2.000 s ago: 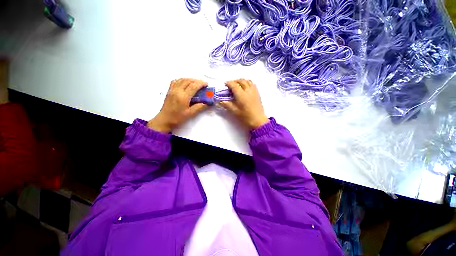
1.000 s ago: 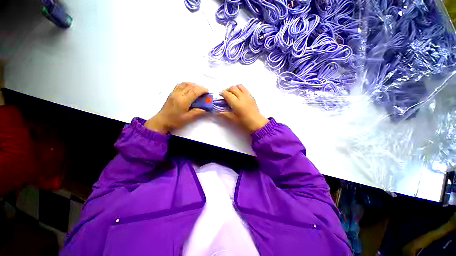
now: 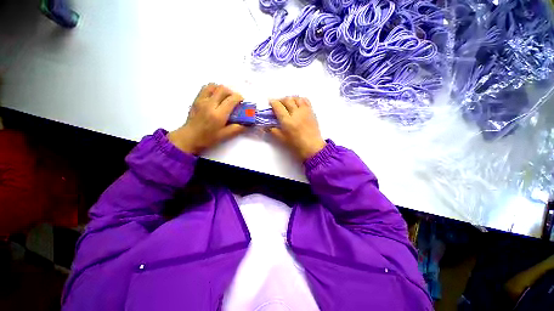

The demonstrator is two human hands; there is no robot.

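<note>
My left hand holds a dark blue-purple card sleeve with an orange-red square on its face, just above the white tabletop. My right hand pinches a lilac-and-white coiled cable whose loops stick out of the right end of the sleeve. How far the cable sits inside the sleeve is hidden. A large cable pile lies beyond and to the right of my hands.
A clear plastic bag with lilac cables lies at the right of the white table. A dark purple unit is at the far left. A person's red clothing shows at the left. The table's front edge runs below my hands.
My left hand has shifted slightly left and away from me with the sleeve; slightly more cable shows between the hands. The table and pile sit a little higher in view.
</note>
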